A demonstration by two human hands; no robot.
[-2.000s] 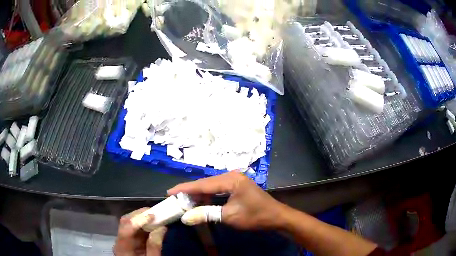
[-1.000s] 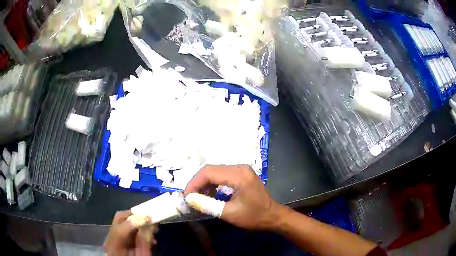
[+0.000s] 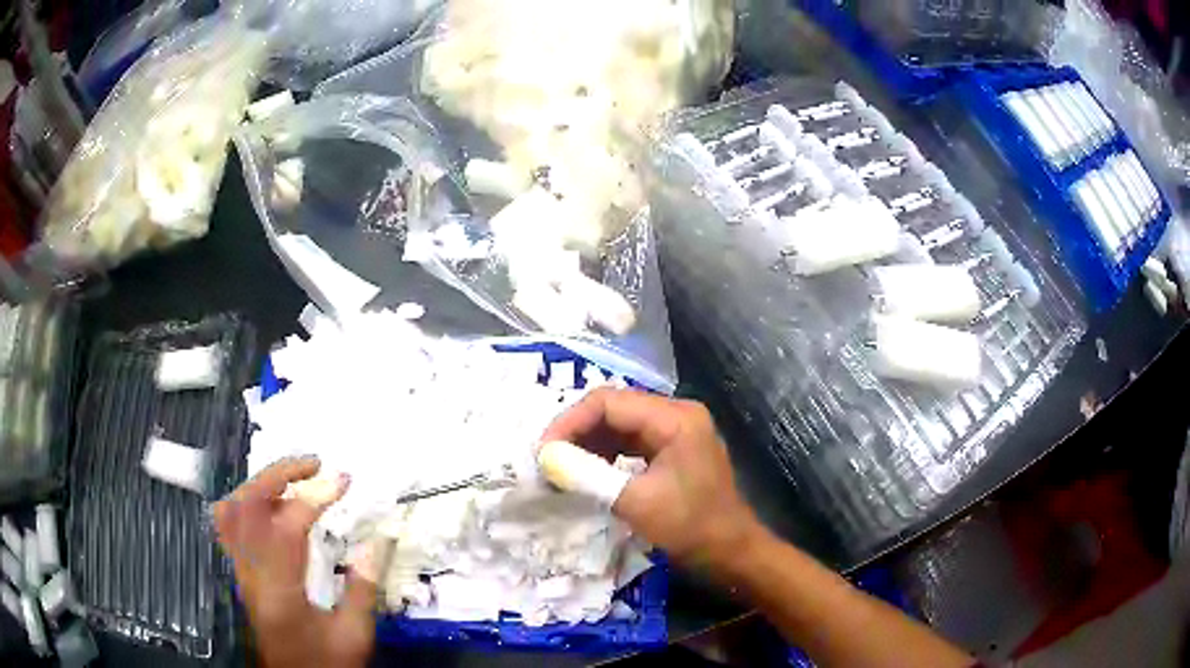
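My right hand (image 3: 679,476), with a cream finger cot, pinches the end of a thin metal rod (image 3: 457,487) at a whitish, partly clear piece. The rod points left over the heap of small white pieces (image 3: 405,405) in the blue basket (image 3: 522,633). My left hand (image 3: 294,555) is over the basket's left side, thumb and fingers apart. A white shape shows between them; I cannot tell whether it is a held white unit or pieces behind.
A ribbed clear tray (image 3: 144,548) with two white units stands left, loose white units (image 3: 33,561) beside it. Stacked blister trays (image 3: 835,418) stand right. Bags of cream chunks (image 3: 157,170) lie behind. A blue tray (image 3: 1077,157) is far right.
The view has shifted, and both hands are now over the basket. They have moved apart; the white unit earlier held between them is no longer clearly seen, and the rod now shows.
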